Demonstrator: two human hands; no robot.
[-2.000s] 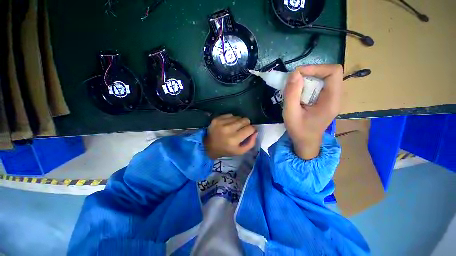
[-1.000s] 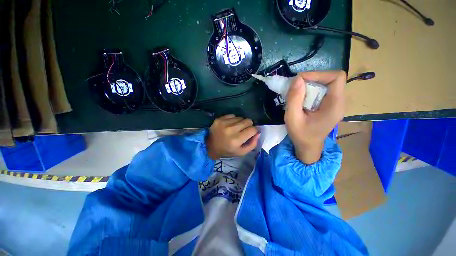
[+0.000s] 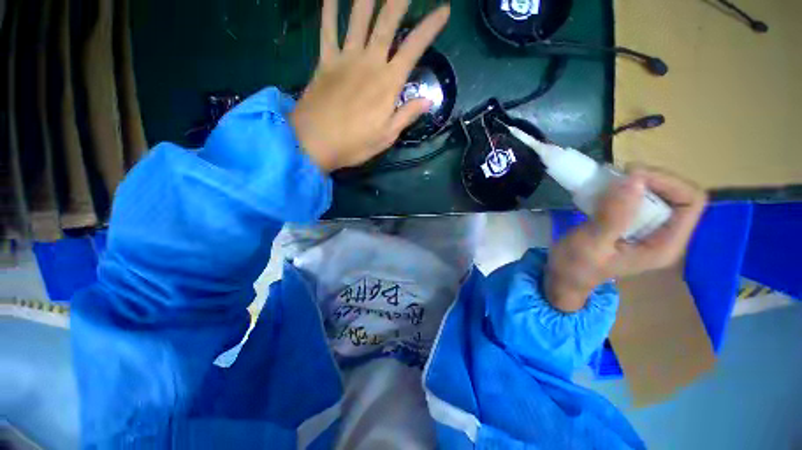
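My right hand [image 3: 637, 224] is closed round the white glue bottle [image 3: 576, 171]. The tip of its nozzle is over the upper right part of a black earcup housing [image 3: 499, 180] with a silver-white centre, near the front edge of the green mat. My left hand [image 3: 356, 97] has its fingers spread, with the thumb over the centre of another earcup housing [image 3: 437, 79], which it partly hides. Whether it touches that housing is unclear. A third housing [image 3: 528, 25] with a microphone boom [image 3: 611, 51] lies at the top.
Cardboard sheets [image 3: 703, 105] lie at the right, with boom tips [image 3: 646, 122] on them. Tan cardboard dividers [image 3: 75, 114] stand at the left. Blue bins [image 3: 721, 255] are below the bench edge. My left sleeve covers the left part of the green mat [image 3: 202, 53].
My left hand has moved up from the bench edge and opened over the middle housing. The glue bottle has moved right and down, from the middle housing to the front one.
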